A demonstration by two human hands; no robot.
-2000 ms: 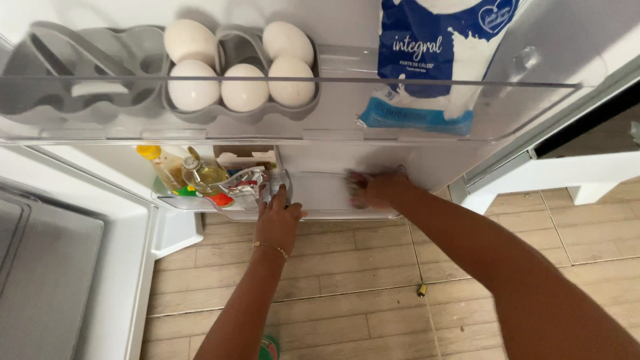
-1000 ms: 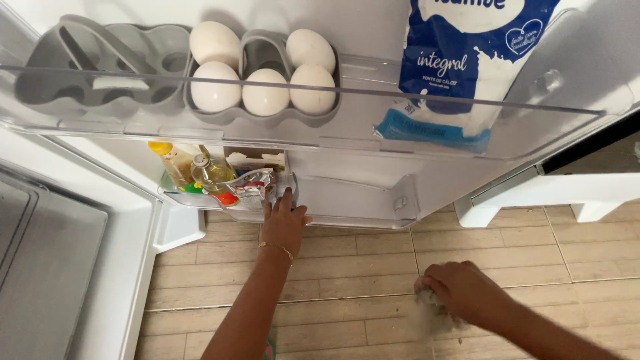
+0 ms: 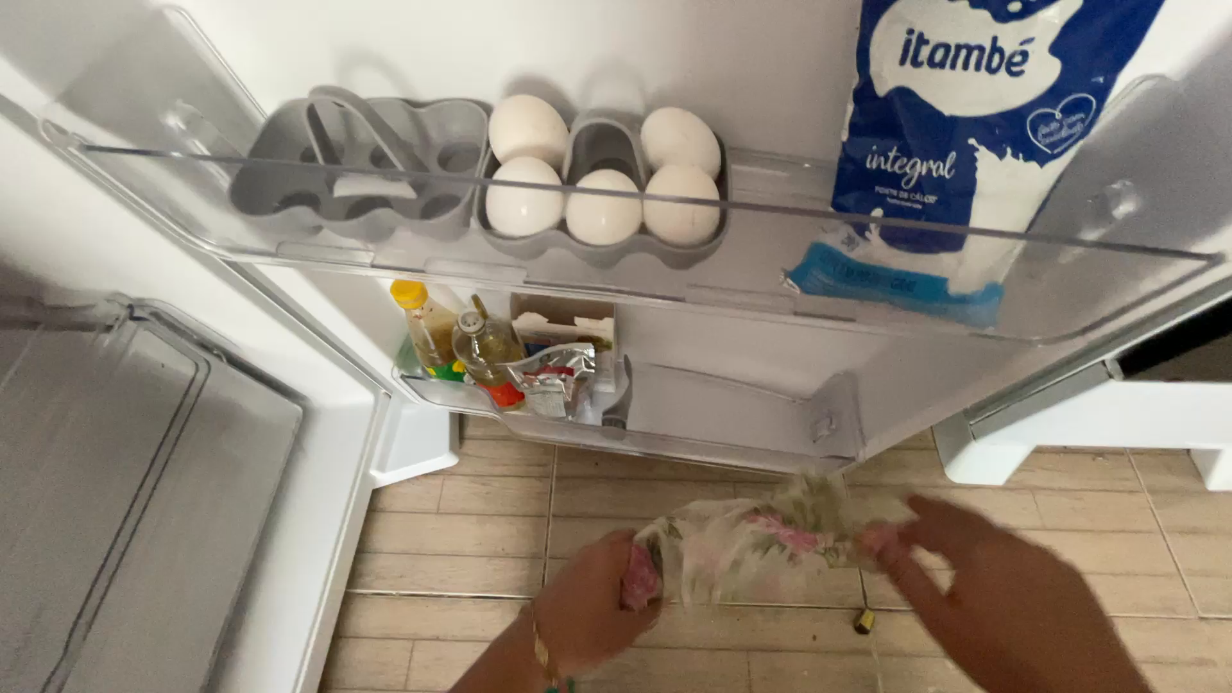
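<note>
A thin floral cloth (image 3: 741, 549), blurred by motion, stretches between my two hands in front of the fridge door. My left hand (image 3: 602, 597) is closed around its left end, where pink flowers show. My right hand (image 3: 972, 577) pinches the other end between thumb and fingers. Just above the cloth is the lower door shelf (image 3: 674, 445); its right part shows bare plastic. At its left stand a yellow-capped bottle (image 3: 423, 322), a clear bottle with a pale cap (image 3: 486, 346), an opened silver packet (image 3: 558, 380), a carton (image 3: 568, 322) and a gray divider (image 3: 619, 390).
The upper door shelf (image 3: 760, 289) holds a gray egg tray (image 3: 361, 192), mostly without eggs, another tray with several white eggs (image 3: 604, 207), and a blue Itambé bag (image 3: 914, 115). White furniture legs (image 3: 991, 462) stand at right. A small dark and yellow object (image 3: 864, 621) lies on the tiled floor (image 3: 462, 577).
My left hand has left the divider on the lower shelf and moved down to the cloth. My right hand, wiping at the shelf two seconds ago, has come down and away with the cloth.
</note>
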